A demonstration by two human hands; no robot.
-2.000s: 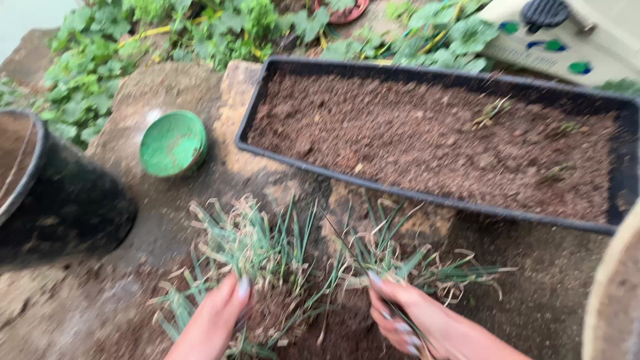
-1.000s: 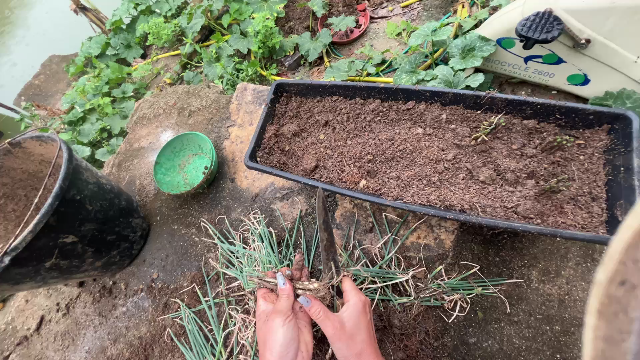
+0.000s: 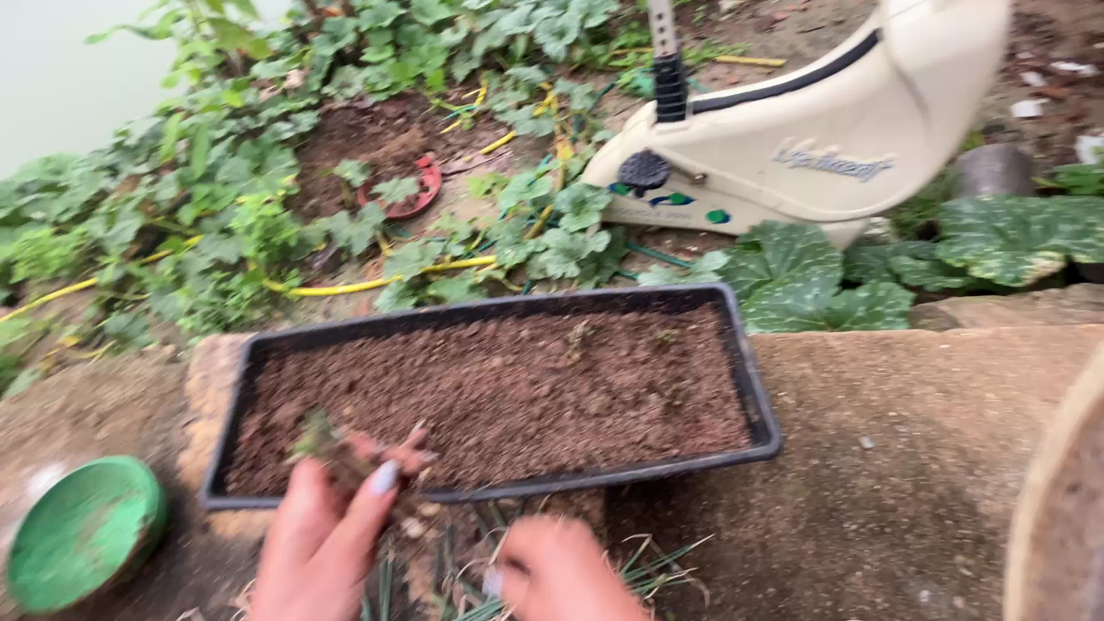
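Observation:
My left hand [image 3: 323, 539] is at the near left edge of a long black plastic planter [image 3: 763, 405] filled with brown soil [image 3: 517, 397]. Between its fingers is a small blurred plant clump [image 3: 332, 444] with a green tuft and pinkish root-like pieces, held over the soil. To the right, my right hand [image 3: 561, 569] is below the planter's near edge, fingers curled and blurred; whether it holds anything is unclear. Green onion-like seedlings [image 3: 660, 569] with dry tips lie around and under it. Small plants stand in the soil at the planter's right part.
A green plastic bowl [image 3: 86, 530] sits at the left on the stone ledge [image 3: 906, 466]. The rim of a pale container [image 3: 1044, 517] stands at the right edge. Behind the planter are leafy vines [image 3: 578, 207], a yellow hose [image 3: 345, 289], a red ring-shaped plastic piece [image 3: 423, 190] and a cream exercise bike [image 3: 802, 147].
The view has shifted up and right. My left hand has moved from the seedling pile to the planter's left part with a small clump. The blade seen between the hands earlier is out of sight.

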